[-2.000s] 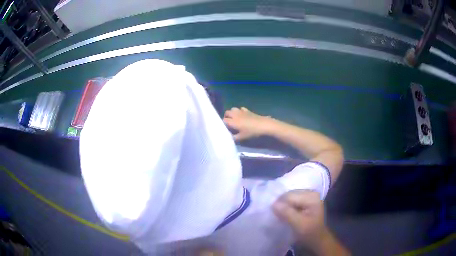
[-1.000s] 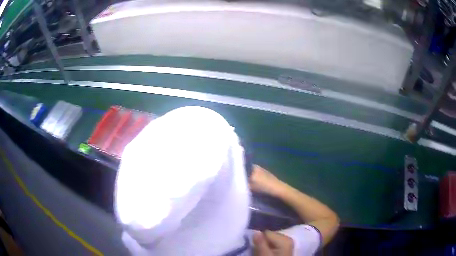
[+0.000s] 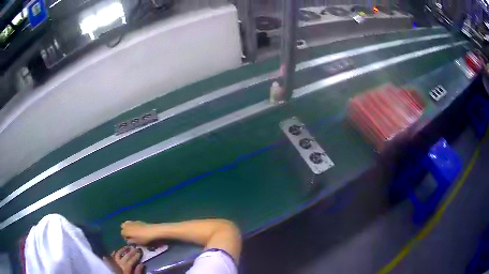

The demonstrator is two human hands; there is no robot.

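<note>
Neither of my hands is in view. A silver metal plate with three round cutouts (image 3: 306, 144) stands on the green bench, near its front edge. At the lower left another worker in a white cap (image 3: 61, 249) has both hands on a similar three-hole plate (image 3: 154, 252), partly hidden by the fingers. A third three-hole plate (image 3: 136, 123) lies between the silver rails at the upper left.
Blurred red-striped trays (image 3: 386, 112) sit right of the standing plate, with a small white three-hole piece (image 3: 438, 93) beyond. A metal post (image 3: 288, 48) rises beside a small bottle (image 3: 275, 92). A blue stool (image 3: 445, 160) stands on the floor at right.
The view has swung right along the line, putting the worker at lower left and the standing plate near the middle. A blurred hand seen low in front earlier is out of view.
</note>
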